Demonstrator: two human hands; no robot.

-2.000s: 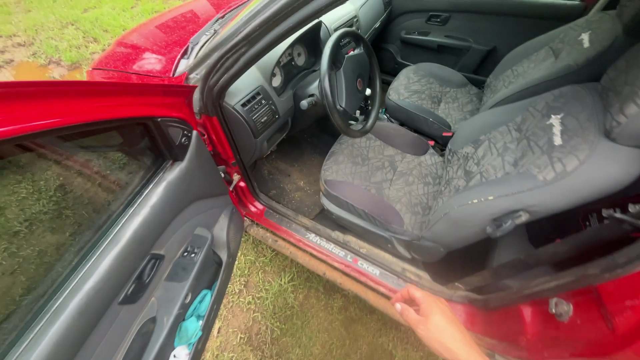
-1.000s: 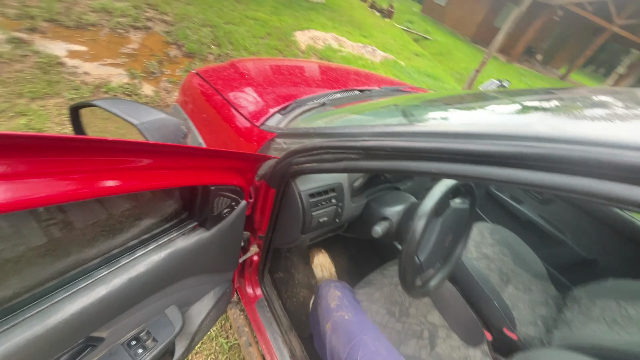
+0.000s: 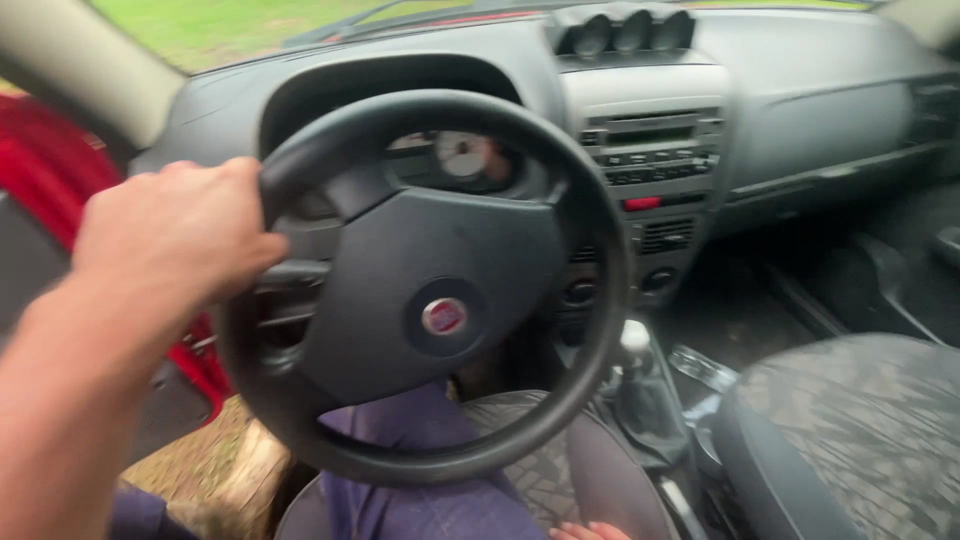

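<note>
My left hand (image 3: 176, 217) grips the upper left of the black steering wheel (image 3: 619, 277), its fingers wrapped over the rim and the thumb on the inner side. Only the fingertips of my right hand (image 3: 589, 531) show at the bottom edge, beside my thigh over the patterned driver's seat (image 3: 536, 469); whether they hold anything is hidden. Behind the wheel sits the instrument cluster (image 3: 461, 154), partly covered by the rim. My leg in purple-blue trousers (image 3: 420, 495) is under the wheel.
The gear lever (image 3: 635, 337) stands right of the wheel, below the car radio (image 3: 649, 146). Farther right is the passenger seat (image 3: 862, 420). At left the red driver's door (image 3: 52, 157) stands open, with ground outside. A three-gauge pod (image 3: 626, 34) tops the dashboard.
I have moved from outside the car into the driver's seat, and the view has swung to the dashboard. My left hand now holds the steering wheel.
</note>
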